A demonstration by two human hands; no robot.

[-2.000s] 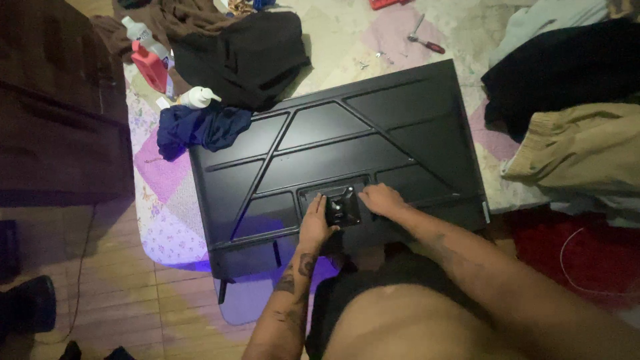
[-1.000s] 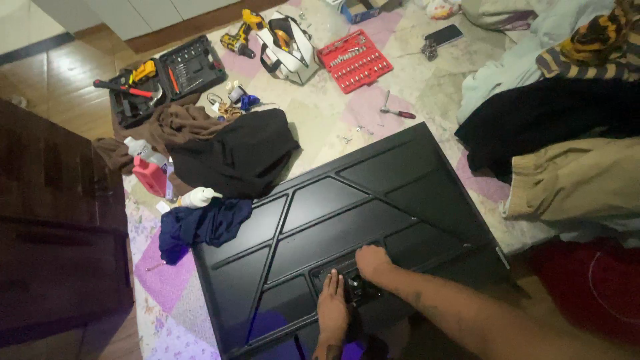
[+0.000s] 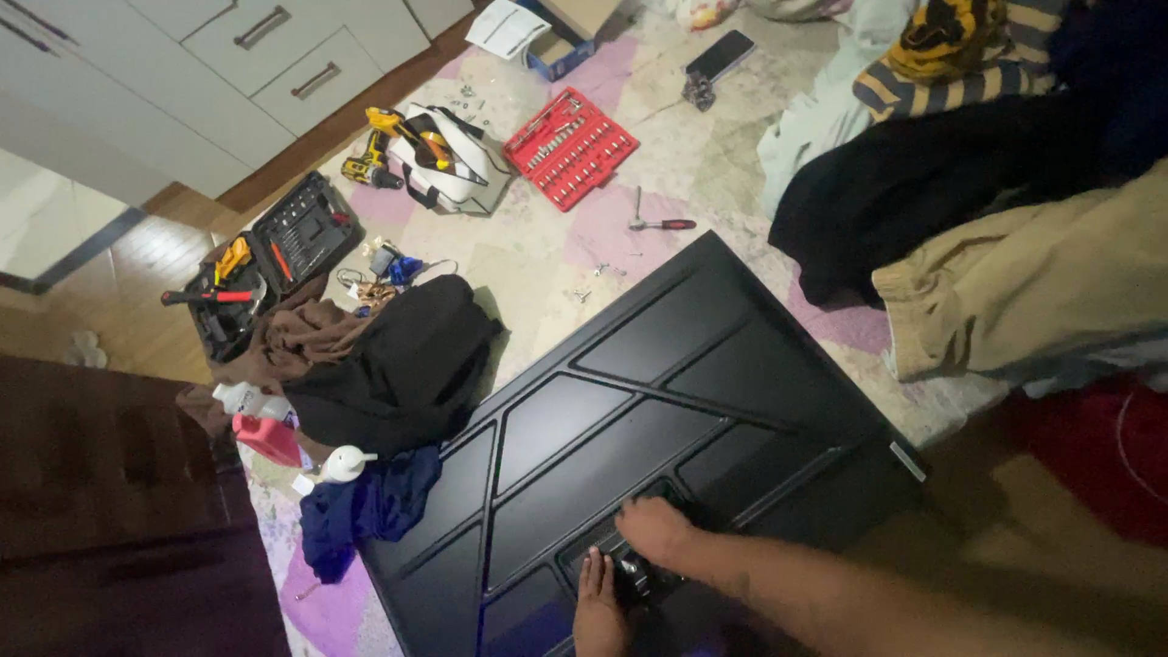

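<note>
A large black panel with raised ribs (image 3: 602, 429), like the back of a television, lies flat on a patterned cloth. Near its lower middle is a recess with a dark, shiny bracket-like part (image 3: 631, 573). My left hand (image 3: 599, 607) rests at the left side of this part, fingers extended and close together. At its upper right, my right hand (image 3: 655, 529) has curled fingers touching the recess area; whether something small is between them is hidden. Beyond the panel's far edge lie a ratchet with a red and black handle (image 3: 675, 224) and a few small metal pieces (image 3: 582, 296).
Past the panel are a red socket set case (image 3: 570, 151), a yellow drill (image 3: 370, 164), a white tool bag (image 3: 456, 164) and a black tool case (image 3: 306, 228). Dark clothes (image 3: 392, 365) and bottles (image 3: 265, 438) sit left; khaki trousers (image 3: 1040, 274) lie right. A phone (image 3: 721, 57) is farther back.
The view has swung upward and turned, bringing the tool cases and drawers into sight. Both hands stay at the bracket area of the panel.
</note>
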